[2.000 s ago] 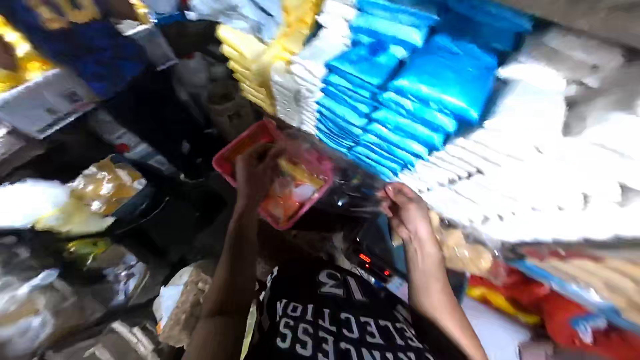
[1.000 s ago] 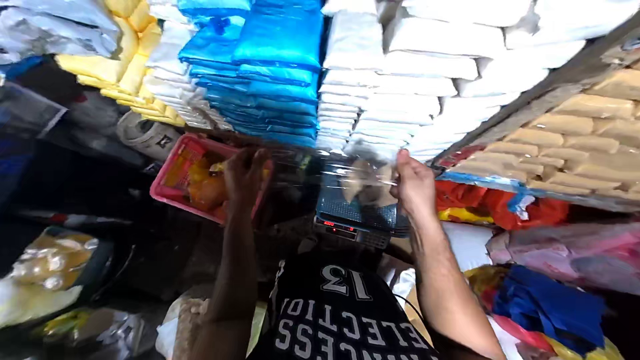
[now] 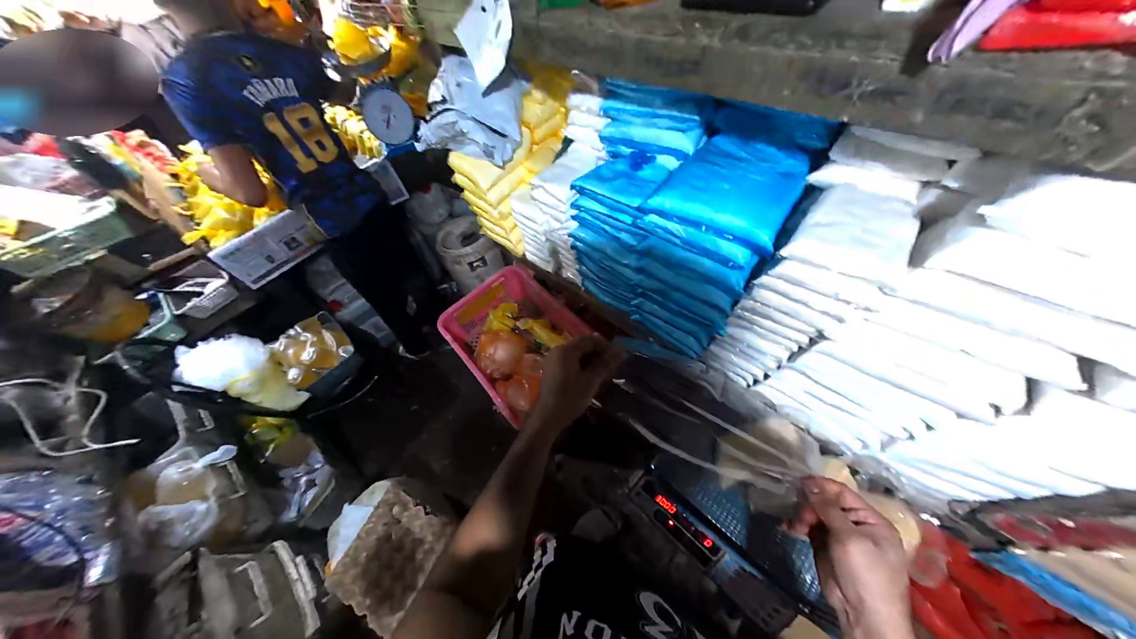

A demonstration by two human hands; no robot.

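A clear plastic bag [image 3: 710,435] is stretched between my two hands, above a digital scale [image 3: 679,519] with a lit red display. My left hand [image 3: 572,368] pinches one end beside a pink plastic basket [image 3: 466,333], which holds orange-filled bags [image 3: 501,355] and yellow bundles. My right hand [image 3: 852,532] grips the other end at the lower right. Something tan shows through or behind the bag near that hand; its exact place cannot be told.
Stacks of blue packs [image 3: 674,222], white packs [image 3: 887,293] and yellow packs [image 3: 497,186] line the far side. A person [image 3: 284,133] in a blue jersey stands at the upper left near a dial scale [image 3: 388,114]. A white bucket [image 3: 466,253] is behind the basket. Filled bags [image 3: 191,497] lie at left.
The view has swung left since one second ago, bringing the person in the blue jersey back into sight. Both hands still hold the clear bag, stretched between them.
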